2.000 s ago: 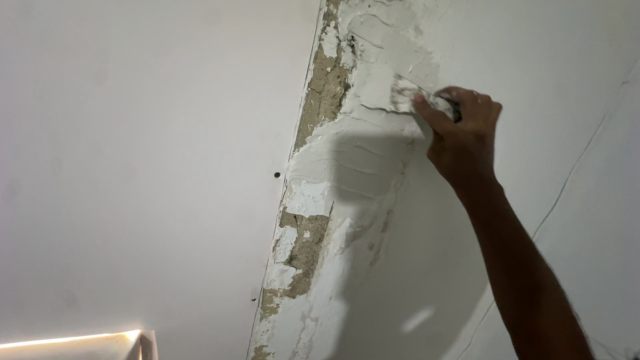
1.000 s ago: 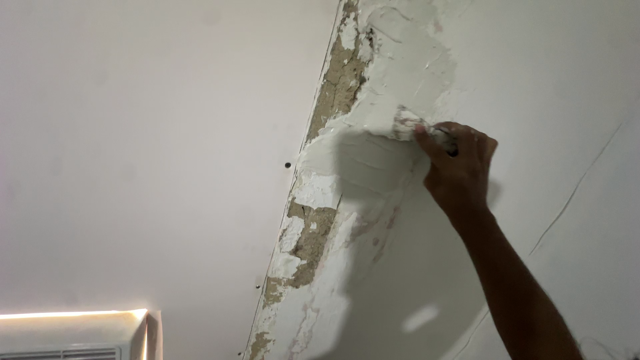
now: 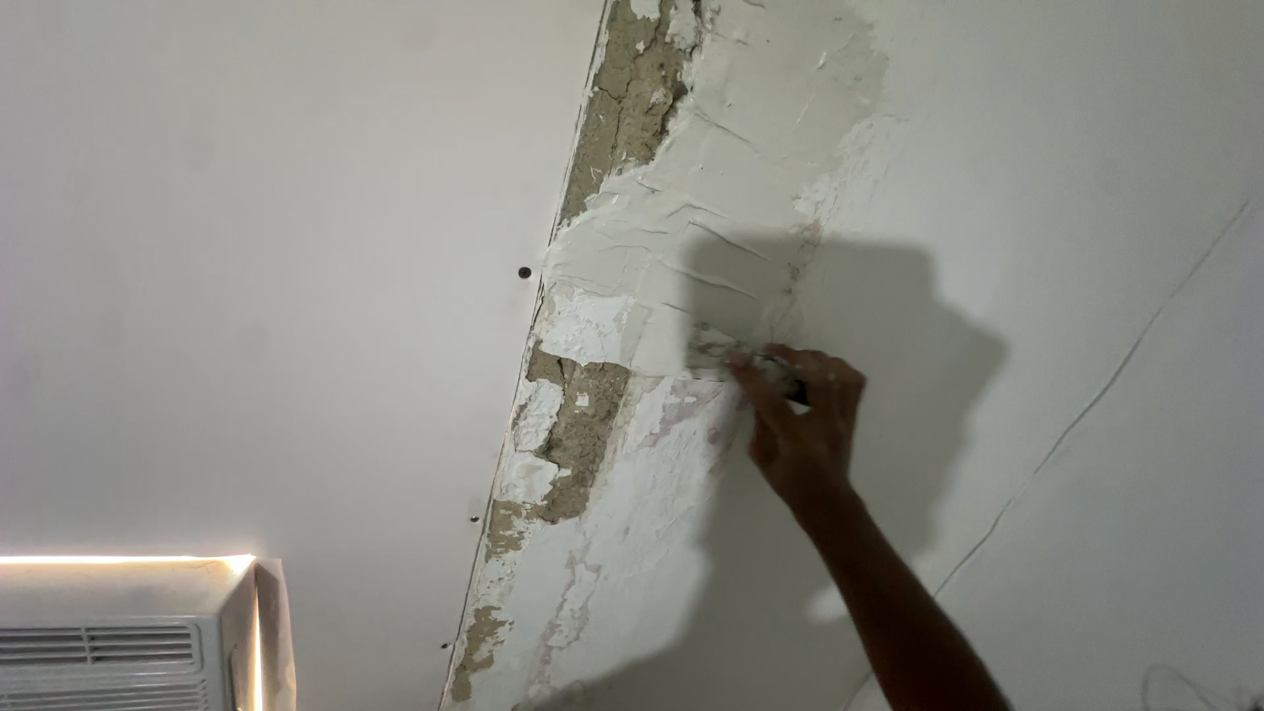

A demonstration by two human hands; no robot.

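My right hand (image 3: 810, 405) grips a putty knife (image 3: 716, 354), its blade smeared with white compound and lying against the wall. Wet-looking grey-white filler (image 3: 681, 237) with ridges spreads above and to the left of the blade. Below the blade the old surface (image 3: 642, 494) is patchy, with flaking white paint and pinkish marks. Rough brown bare plaster (image 3: 588, 425) shows left of the hand, and more of it lies higher up along the seam. The hand's shadow falls on the wall around it. My left hand is out of view.
A smooth white panel (image 3: 276, 296) with dark screw heads (image 3: 524, 273) borders the patch on the left. An air conditioner (image 3: 109, 642) with a grille sits at the lower left, light glowing round its edges. A long thin crack (image 3: 1096, 385) runs diagonally on the right.
My right hand with the putty knife has moved down along the wall from the upper filler. The filler now reaches lower, down to the blade. More of the air conditioner shows as the view shifts.
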